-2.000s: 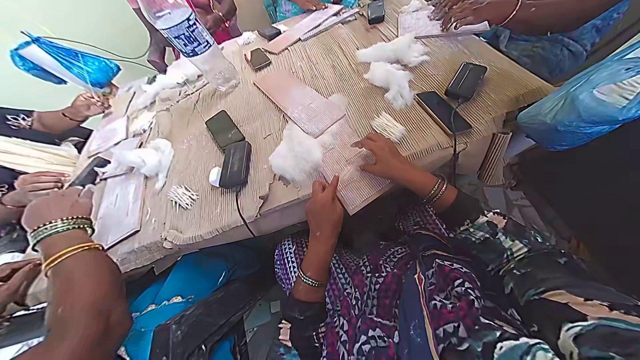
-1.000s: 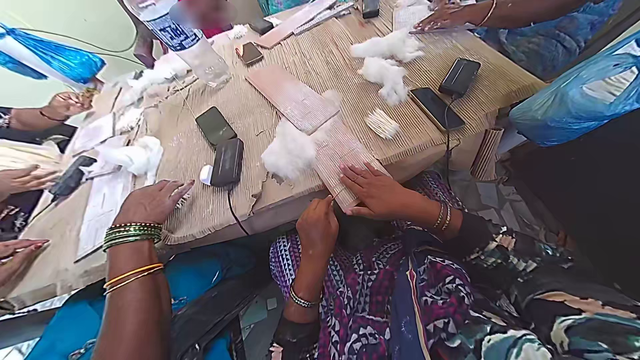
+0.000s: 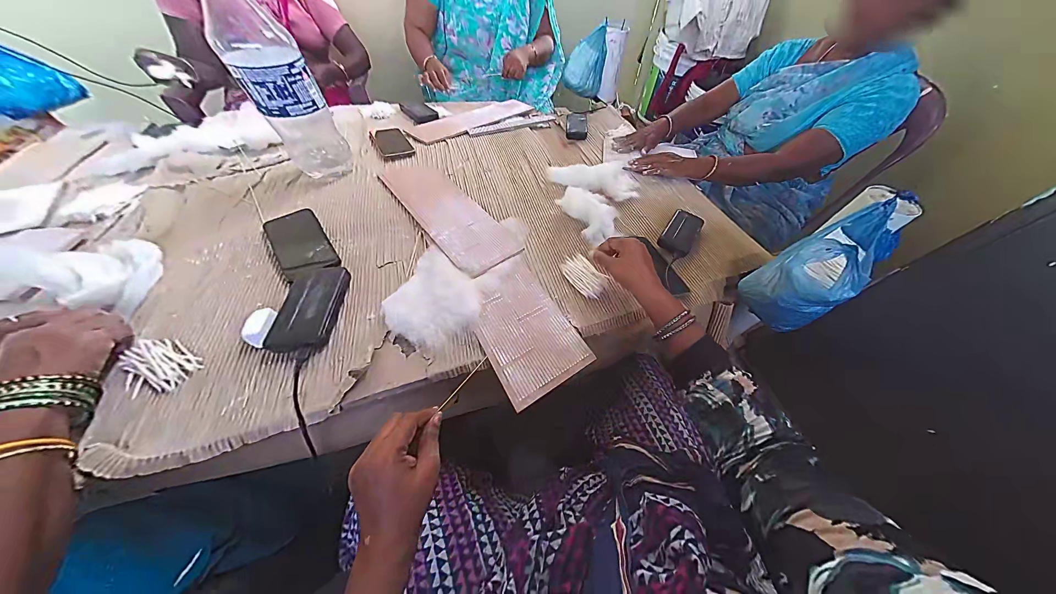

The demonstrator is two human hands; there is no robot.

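My left hand [image 3: 400, 474] pinches a thin stick [image 3: 462, 386] between thumb and fingers, off the table's near edge. The stick points up toward a pale, ridged board [image 3: 540, 338] that juts over that edge. My right hand [image 3: 631, 268] is at a small pile of white cotton wicks [image 3: 582, 276], its fingertips at the pile's right side; whether it grips one is not clear. A tuft of white cotton wool [image 3: 433, 301] lies left of the board. A second pinkish board [image 3: 450, 216] meets the first at its far end.
Phones, a black box with a cable [image 3: 307, 309] and a plastic bottle [image 3: 285, 103] stand on the corrugated cardboard table cover [image 3: 214, 223]. A co-worker's bangled arm is at the left, near another wick pile [image 3: 159, 365]. Other people work across the table. Blue bags [image 3: 833, 264] hang at right.
My right hand has left the ridged board and moved right to the wick pile. My left hand has drawn back from the board, and a stick now shows in it. The view has tilted up.
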